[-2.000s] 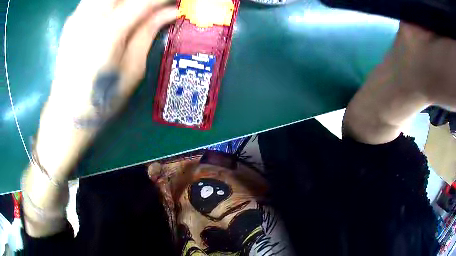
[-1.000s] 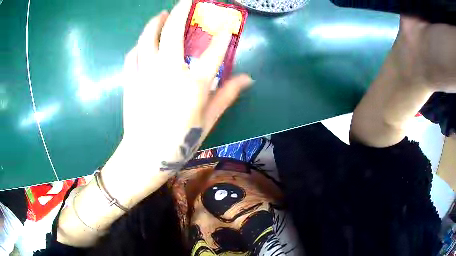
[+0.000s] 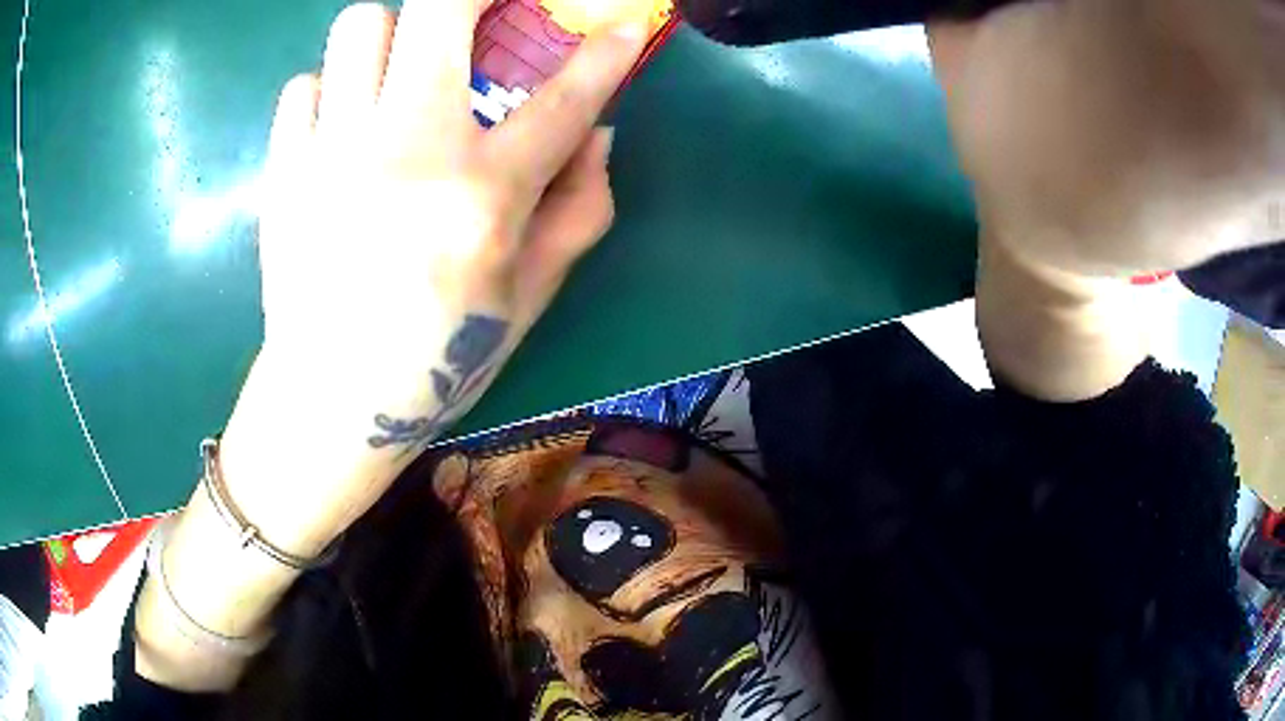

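The red plastic unit (image 3: 531,54) lies at the top edge of the view on the green worktop, its orange end cut off by the edge. My left hand (image 3: 423,183) covers its lower part, thumb and fingers around its sides. The black electric screwdriver (image 3: 803,14) is large and blurred at the top, its tip end over the unit's right side. My right hand (image 3: 1127,127) is blurred and partly cut off at the upper right, around the screwdriver. The metal tip cannot be seen.
The glossy green worktop (image 3: 789,197) has a thin white line curving down its left side. Its front edge runs just before my black clothing with a printed picture. A red and white thing (image 3: 99,561) shows below the edge at the left.
My left hand first came onto the unit, then moved slightly left with it, tilting it. My right hand and the screwdriver moved left to the unit. The screw dish went out of sight.
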